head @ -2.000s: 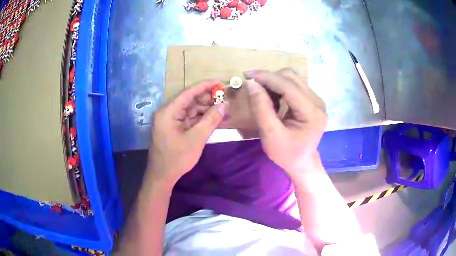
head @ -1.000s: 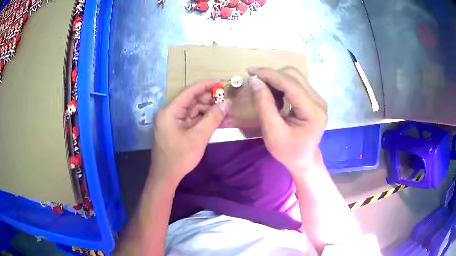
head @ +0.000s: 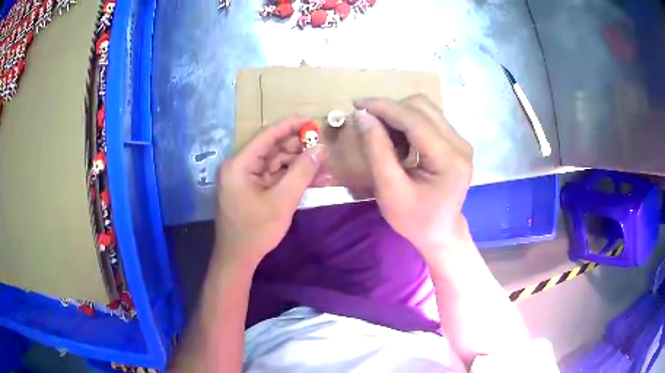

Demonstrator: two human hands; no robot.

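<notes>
My left hand [head: 266, 193] holds a small doll figure [head: 310, 135] with round red hair and a pale face between thumb and fingertips, above the cardboard pad [head: 306, 86]. The figure's lower body is hidden by my thumb. A small round white pot [head: 335, 119] sits on the pad just right of the figure. My right hand [head: 415, 160] is close to the right of the pot, thumb and index fingertip pinched together. Whether it holds a thin stick is too blurred to tell.
A heap of red-haired figures [head: 321, 13] lies behind the pad. A white-handled knife [head: 531, 120] lies at right. At left, a blue crate [head: 135, 175] holds a cardboard sheet [head: 51, 160] and figures. A blue bin [head: 510, 210] and a stool [head: 611, 218] are at lower right.
Both hands keep nearly the same pose around the pot. The view has shifted slightly. The stick visible near the pot two seconds ago can no longer be made out.
</notes>
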